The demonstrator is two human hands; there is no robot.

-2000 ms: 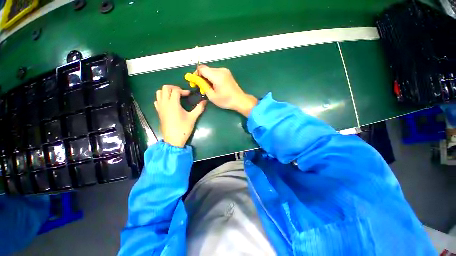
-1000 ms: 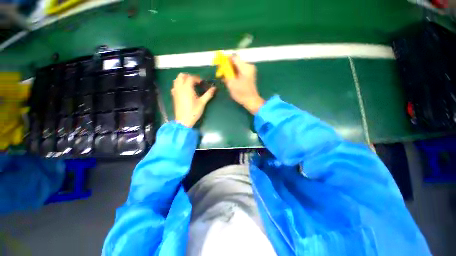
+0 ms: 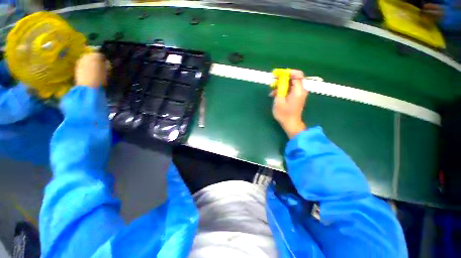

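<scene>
My left hand (image 3: 92,69) is blurred at the far left end of the black compartment tray (image 3: 163,89), beside a round yellow fan (image 3: 45,53). Whether its fingers hold anything cannot be told. My right hand (image 3: 292,101) is over the green bench near the white strip, with yellow finger cots (image 3: 282,81) on its fingertips. Its fingers are closed, and a thin pale stick (image 3: 315,78) projects to the right from them. No black part shows in either hand.
Slim silver tweezers (image 3: 202,110) lie just right of the tray. Loose round black parts (image 3: 235,57) are on the green belt beyond the white strip (image 3: 364,95). A yellow tray (image 3: 412,22) and another person's hand are at the upper right. A dark stack is at the right edge.
My left hand has left the front of my right hand and moved far left past the tray. The view has turned left, bringing the fan in. My right hand still holds the stick.
</scene>
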